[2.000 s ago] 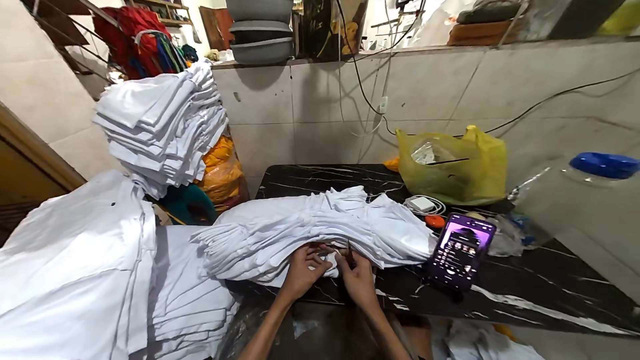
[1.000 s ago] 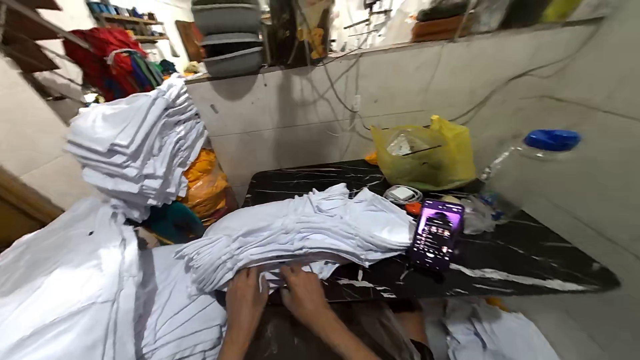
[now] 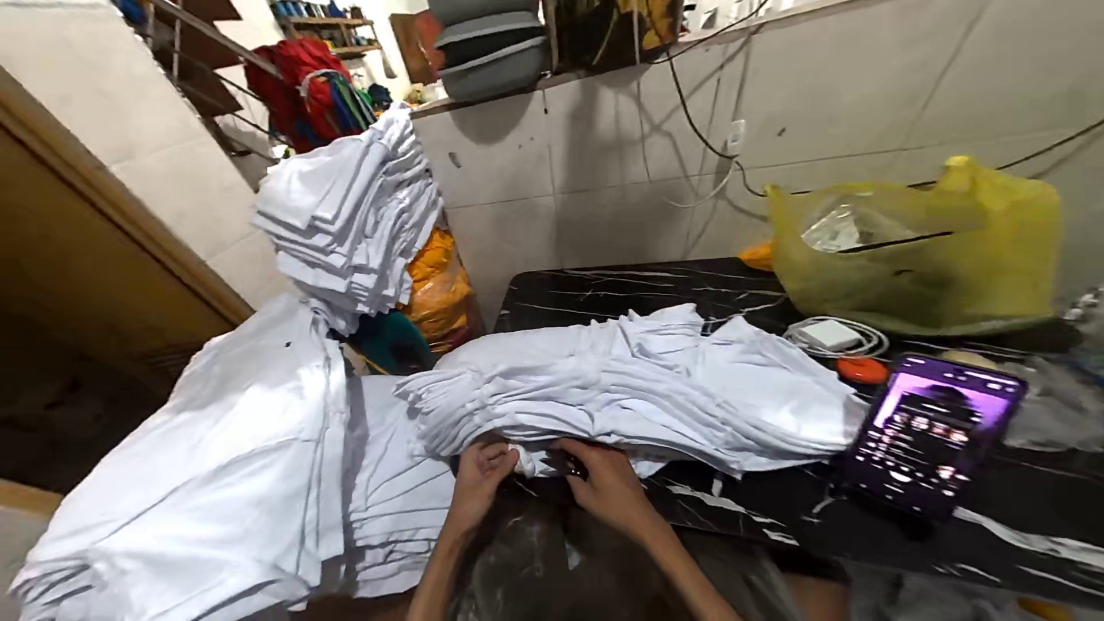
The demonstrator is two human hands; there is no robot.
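A stack of white fabric garments (image 3: 621, 388) lies along the front of a black marble-patterned table (image 3: 862, 517). At its front edge, my left hand (image 3: 485, 473) pinches a bunched bit of white cloth between thumb and fingers. Just to the right, my right hand (image 3: 604, 479) holds a small dark tool, perhaps thread snips (image 3: 566, 466), close to the cloth edge. The tool's tips are too small to make out clearly. Both hands are below the stack's near side, a short way apart.
More white cloth (image 3: 216, 466) is piled at the left, with another tall stack (image 3: 349, 216) behind it beside an orange bag (image 3: 440, 289). On the table's right are a lit phone (image 3: 936, 431), a white charger with cable (image 3: 830, 334), an orange object (image 3: 862, 371) and a yellow plastic bag (image 3: 923, 250).
The hands have moved slightly apart, and the dark tool now shows in my right hand. The view has shifted, bringing the left-hand piles further in.
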